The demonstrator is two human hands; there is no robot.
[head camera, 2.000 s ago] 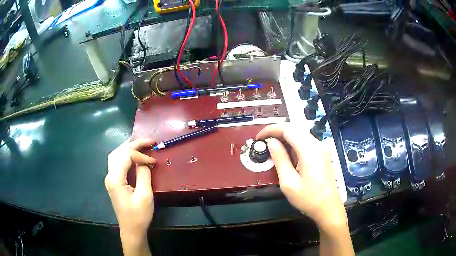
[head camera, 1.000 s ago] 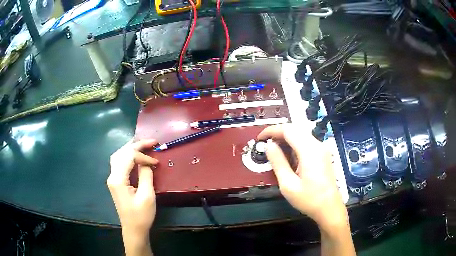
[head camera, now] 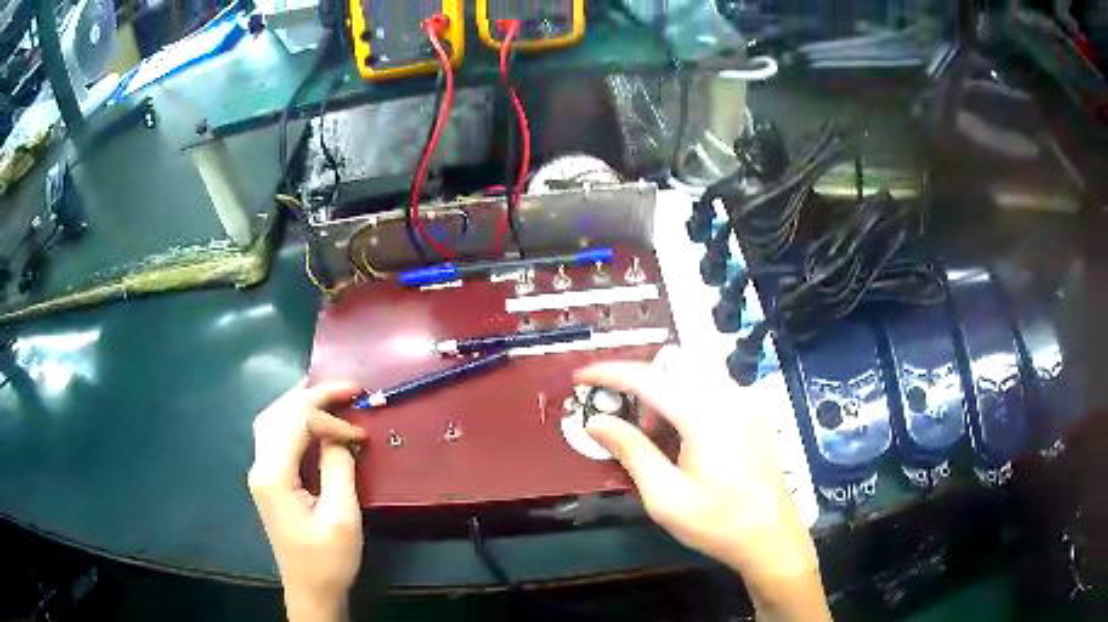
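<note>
The dark-red test box (head camera: 401,468) lies in front of me. My right hand (head camera: 699,468) has thumb and fingers around the black selector knob (head camera: 605,402) on its white dial disc (head camera: 591,440). My left hand (head camera: 306,468) rests at the box's left edge, its fingertips near a toggle switch at the lower left; whether it grips that switch is unclear. Two toggle switches (head camera: 452,430) show beside it. Two dark pens (head camera: 431,380) and a blue pen (head camera: 428,276) lie on the panel. Rows of toggle switches (head camera: 563,277) stand by white strips.
A white power strip (head camera: 680,282) with black plugs (head camera: 734,309) runs along the box's right side. Dark-blue charger units (head camera: 847,425) lie further right, black cords (head camera: 851,261) above them. Yellow multimeters (head camera: 407,34) with red and black leads stand on the shelf (head camera: 273,83) behind.
The view has shifted, so the box sits lower and more of both multimeters shows. My right fingers have changed position around the knob. My left hand stays at the box's left edge.
</note>
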